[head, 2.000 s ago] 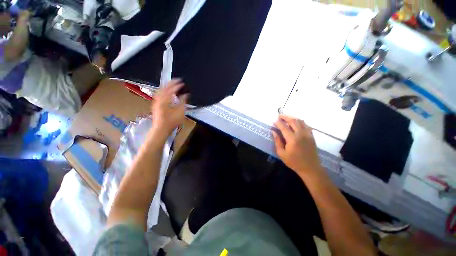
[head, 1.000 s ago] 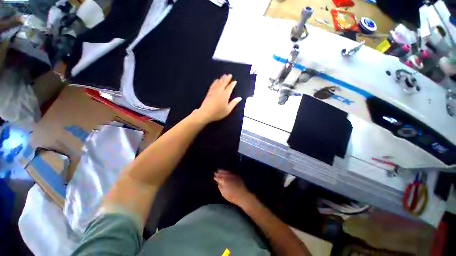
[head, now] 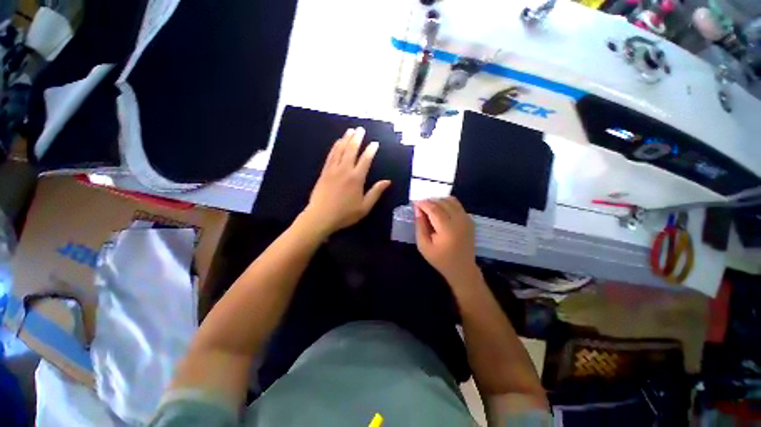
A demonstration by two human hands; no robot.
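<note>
A black garment panel (head: 288, 158) lies on the machine bed left of the needle area and hangs over the front edge, where it blends into the dark lap. My left hand (head: 344, 185) rests palm down on it, fingers slightly spread. My right hand (head: 445, 233) is at the bed's front edge by the panel's right side, fingers curled; whether it pinches anything is not clear. The presser foot area (head: 427, 117) is just beyond the panel's notched far right corner. A stack of small black cut pieces (head: 502, 167) lies right of the needle.
More large black panels (head: 209, 92) with white reverse lie at left. Red-orange handled snips (head: 672, 250) lie at the bed's right end. The sewing machine head (head: 534, 83) spans the back right. A carton (head: 50, 208) and silvery-white cloth (head: 146, 308) are below left.
The view has swung right. A black panel has come from the left onto the bed near the needle. My right hand has risen from the lap to the bed edge.
</note>
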